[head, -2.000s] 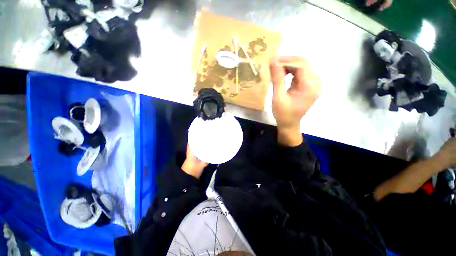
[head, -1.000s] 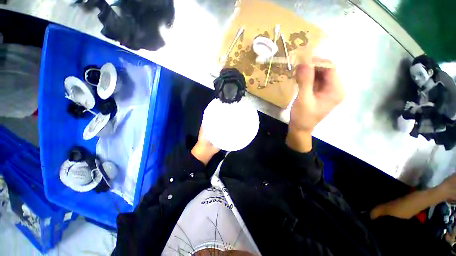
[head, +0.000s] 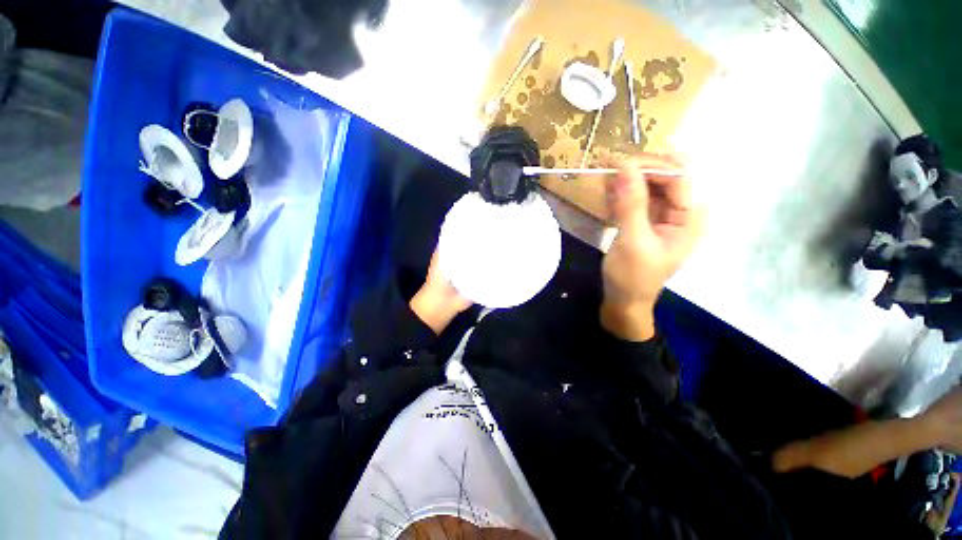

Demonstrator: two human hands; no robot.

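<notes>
My left hand [head: 438,300] is partly hidden behind the plain white disc [head: 500,250] and holds it from below. The black hair piece [head: 504,167] sits at the disc's upper edge, its greyish hollow facing up. My right hand [head: 650,238] holds a thin cotton swab [head: 570,171] like a pencil. The swab's left tip is at the right side of the hair piece. The small white cup [head: 587,87] and several other swabs lie on the stained cardboard pad [head: 556,35].
A blue bin [head: 102,200] at left holds white hat-and-hair parts [head: 231,138] and a pale liner [head: 276,218]. A second bin [head: 65,443] is lower left. A figurine [head: 920,227] stands at right on the metal bench [head: 775,211]. Another person's arm [head: 844,450] is lower right. Dark parts [head: 306,34] lie upper left.
My right hand has gone from near the cup to beside the hair piece, bringing the swab tip to it. The disc is still held by my left hand. The view has shifted.
</notes>
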